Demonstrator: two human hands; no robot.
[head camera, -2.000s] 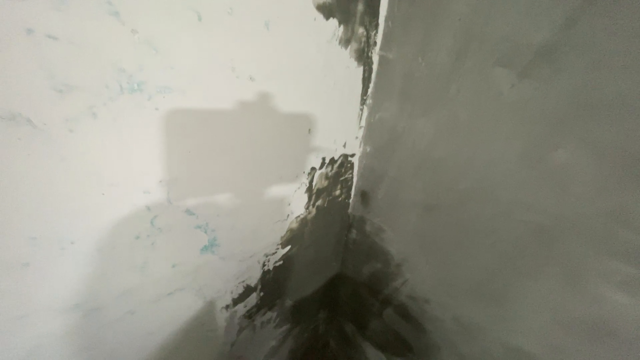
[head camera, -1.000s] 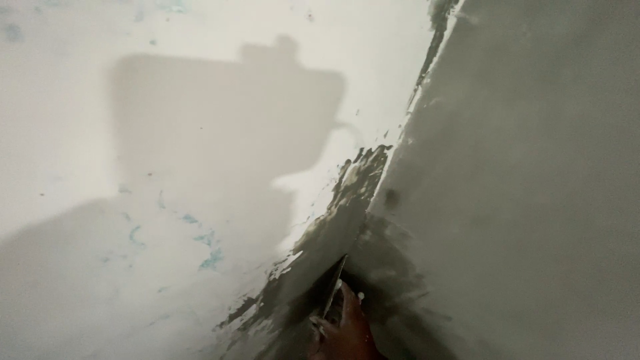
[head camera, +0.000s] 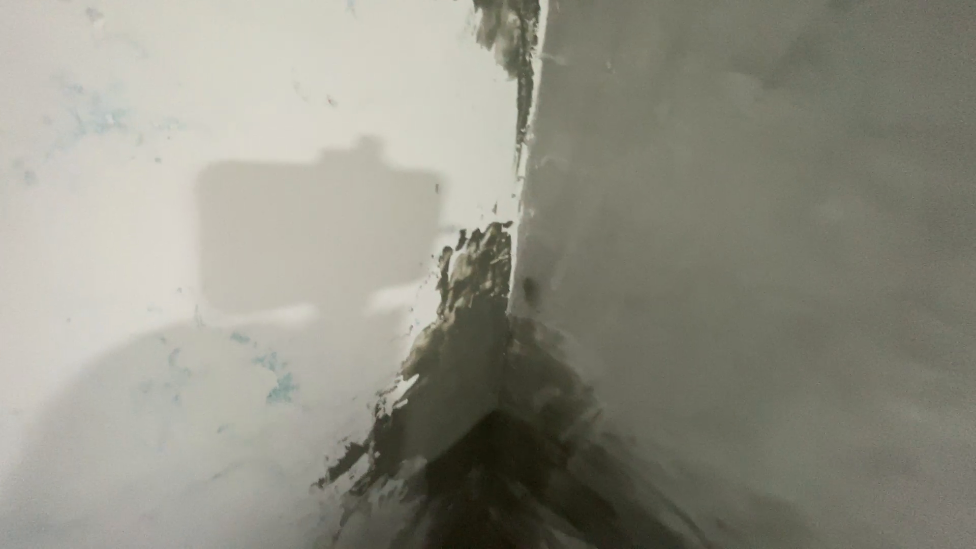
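Neither of my hands shows in the head view. Two wall surfaces meet at a corner edge (head camera: 521, 183) that runs down the middle. Dark grey, wet-looking filler or plaster (head camera: 461, 381) spreads over both sides of the lower corner, with a ragged left edge. Another dark patch (head camera: 507, 34) lies along the corner at the top. A small dark spot (head camera: 531, 290) marks the grey side just right of the edge.
The pale wall (head camera: 252, 91) on the left bears bluish flecks and a blocky shadow with a rounded one below it. On the right is a smooth grey wall surface (head camera: 724, 229) in shade.
One second ago a hand with a thin-edged tool was at the bottom of the corner; it is out of view now. The view has shifted and turned.
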